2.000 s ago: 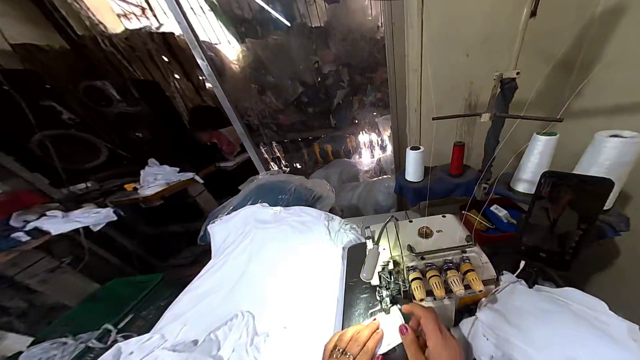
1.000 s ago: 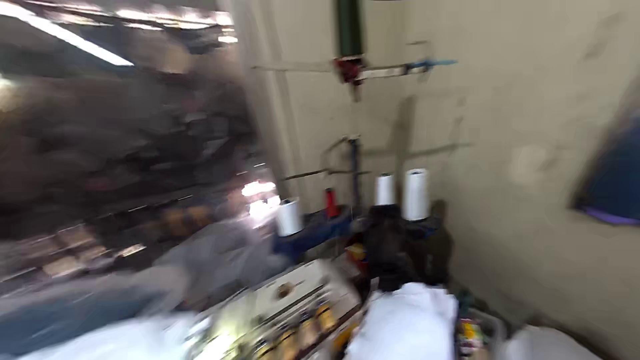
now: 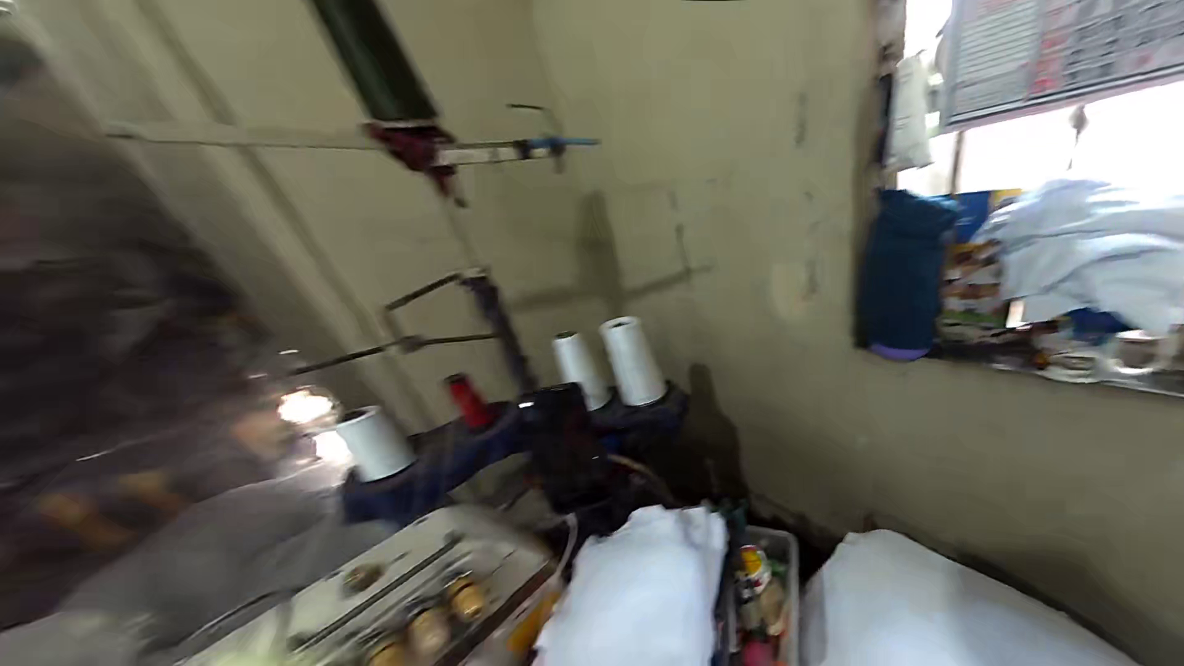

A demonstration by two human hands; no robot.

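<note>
Neither of my hands shows in the head view now. Low in the frame lies the top of an overlock sewing machine (image 3: pixel 444 578), blurred, with tan tension dials (image 3: pixel 465 598) along its front. Right of it is a pile of folded white cloth (image 3: pixel 638 587). On the thread stand behind the machine are a white thread cone (image 3: pixel 375 444), a red thread cone (image 3: pixel 469 400) and two more white thread cones (image 3: pixel 635 361) farther right. A dark object, perhaps a phone, stands among them.
A plastic bin (image 3: pixel 788 564) with small items sits between the cloth pile and another white fabric heap (image 3: pixel 934 610). Plastic-covered bulk lies at the left. On the right, a window ledge (image 3: pixel 1064 370) holds light cloth (image 3: pixel 1096 250), and a dark blue cloth bag (image 3: pixel 902 273) hangs beside it.
The view has swung far to the right. Both hands, seen at the machine's needle area with a small white piece two seconds ago, have left the view.
</note>
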